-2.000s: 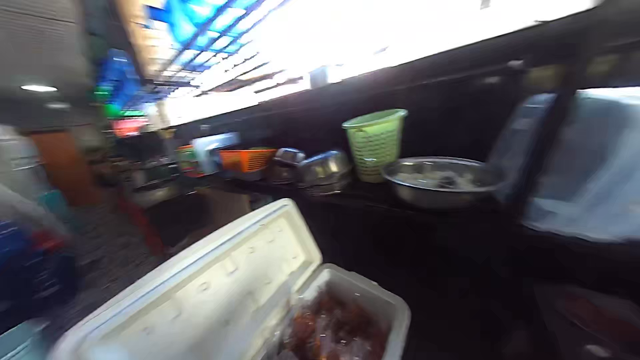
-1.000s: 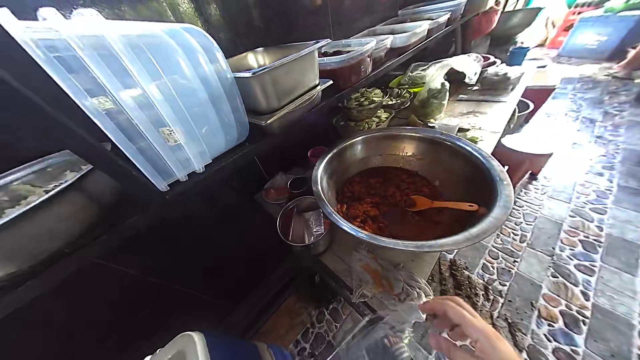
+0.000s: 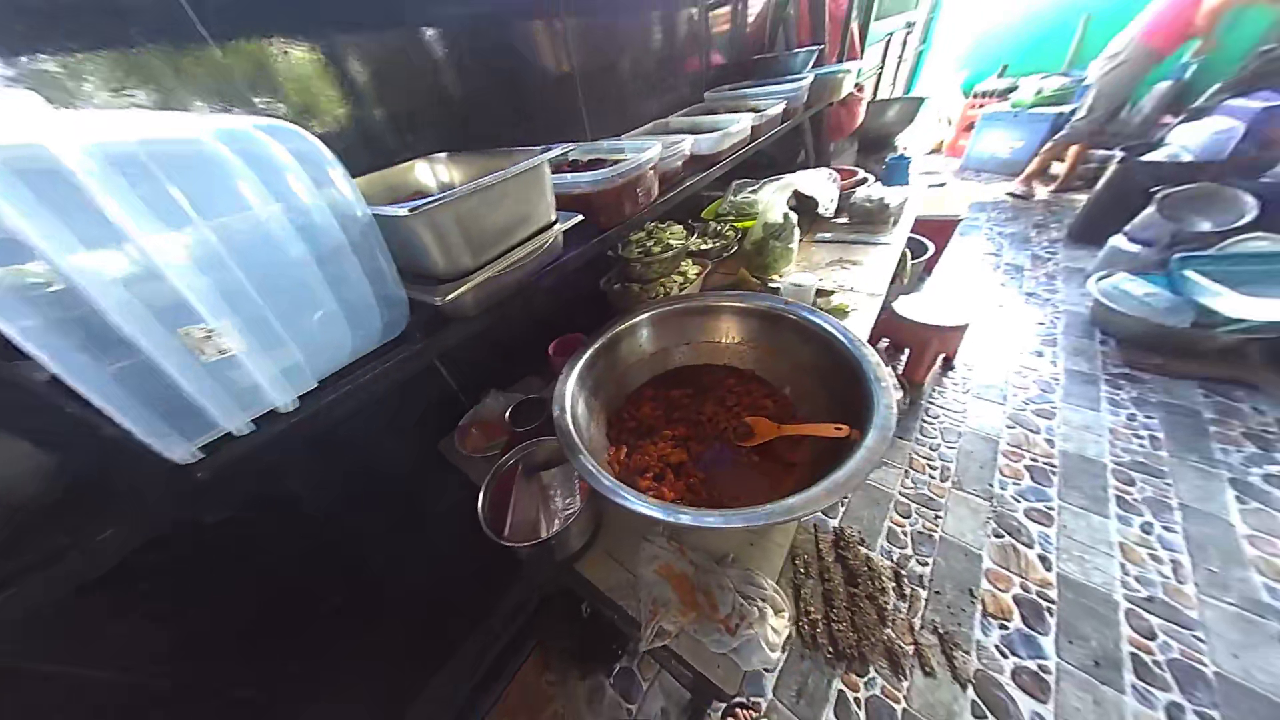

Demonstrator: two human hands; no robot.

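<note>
Neither of my hands shows in the present view. A large stainless steel basin [image 3: 870, 440] stands on a low table, holding chunks in dark red sauce [image 3: 690, 430]. An orange spoon [image 3: 800, 430] lies in it, its handle toward the right side of the rim. Left of the basin is a steel pot [image 3: 500, 535] with a clear plastic bag inside. A stained, crumpled plastic bag [image 3: 715, 600] lies on the near end of the table. Behind the basin, bowls of cut green vegetables [image 3: 655, 240] stand beside a plastic bag of greens [image 3: 773, 240].
A translucent plastic bin [image 3: 210, 260], steel food pans [image 3: 460, 210] and lidded tubs [image 3: 605, 180] line the dark shelf at left. A red stool [image 3: 925, 335] stands right of the table. Two people [image 3: 1110, 90] are at the far right, near basins [image 3: 1225, 280] on the pebbled floor.
One second ago a hand was at the bottom near the crumpled bag, by clear plastic; it has left the view. The view had swung over from a white cooler and another shelf.
</note>
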